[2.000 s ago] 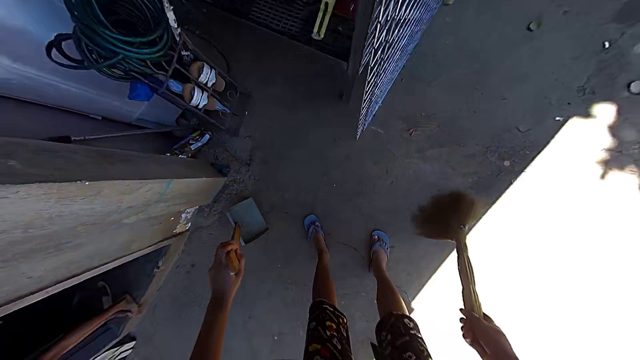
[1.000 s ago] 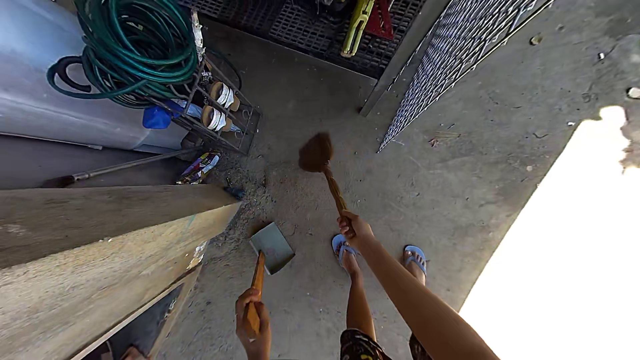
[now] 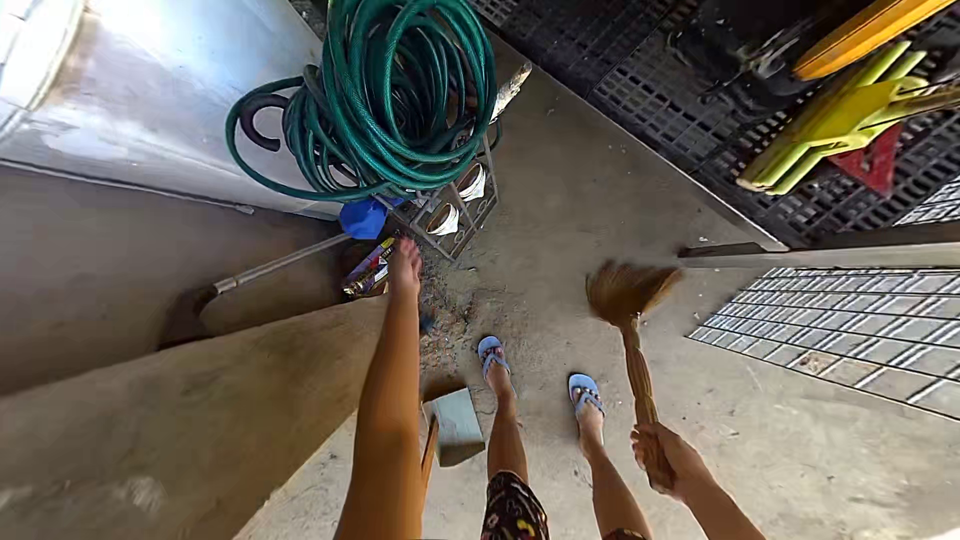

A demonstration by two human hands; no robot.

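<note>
My right hand grips the handle of a soft straw broom, whose bristles point away from me near the floor. My left hand reaches forward beside a printed, colourful package; whether it touches the package is unclear. A metal dustpan with a wooden handle rests on the floor by my left foot, its handle partly hidden behind my left forearm. Loose dirt lies on the concrete between the wall's end and my left sandal.
A coiled green hose sits over a metal rack holding white-and-brown items. A low concrete wall runs along the left. At right are a wire mesh gate and a black plastic grate with yellow-green tools on it.
My left hand has let go of the dustpan handle and moved forward to the package. My right hand has moved right with the broom. The view is nearer the hose rack.
</note>
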